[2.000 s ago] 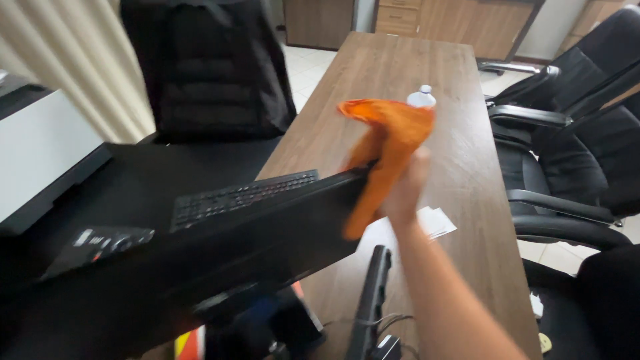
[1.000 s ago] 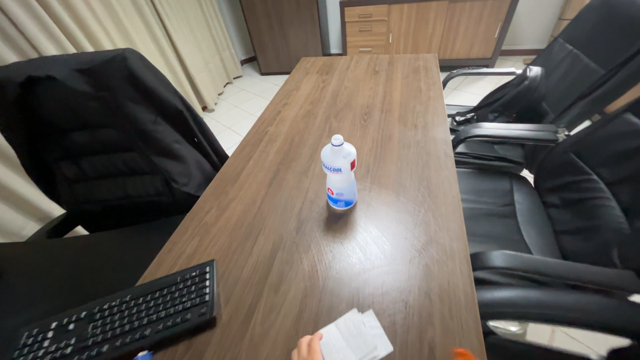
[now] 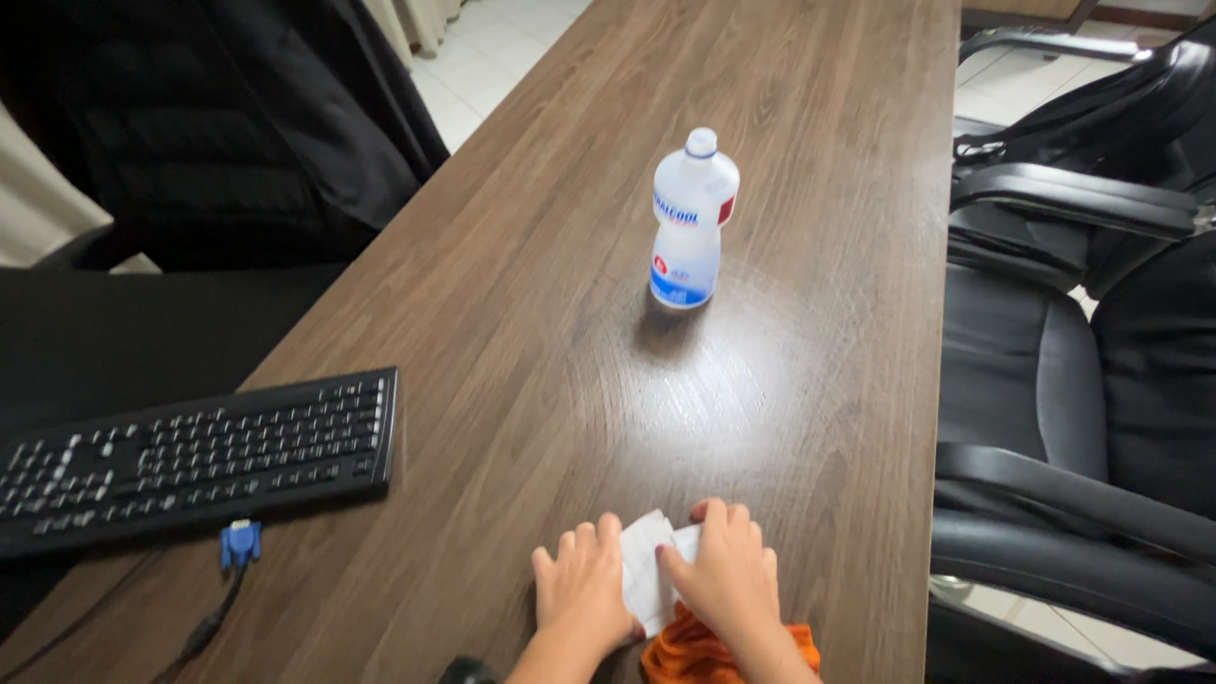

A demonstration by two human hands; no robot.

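Note:
White papers (image 3: pixel 651 570) lie near the bottom of the wooden table, between my two hands. My left hand (image 3: pixel 581 589) holds their left edge, its fingers spread over the tabletop. My right hand (image 3: pixel 727 570) grips their right side, thumb on top. An orange cloth (image 3: pixel 689 651) lies crumpled under my right wrist, partly hidden by it. Farther up the table, a translucent plastic bottle of alcohol (image 3: pixel 689 223) with a white cap stands upright. Streaks and a shiny patch show on the wood just below it.
A black keyboard (image 3: pixel 218 451) rests at the table's left edge, with a blue VGA connector (image 3: pixel 240 544) and its cable below it. Black chairs stand along the right side (image 3: pixel 1007 361), and another (image 3: pixel 190 142) is at the upper left. A dark object (image 3: pixel 467 671) shows at the bottom edge.
Two seconds ago a hand held the orange cloth against the monitor's edge; now the cloth lies on the table and both hands are at the papers. The view has shifted and the monitor is out of it.

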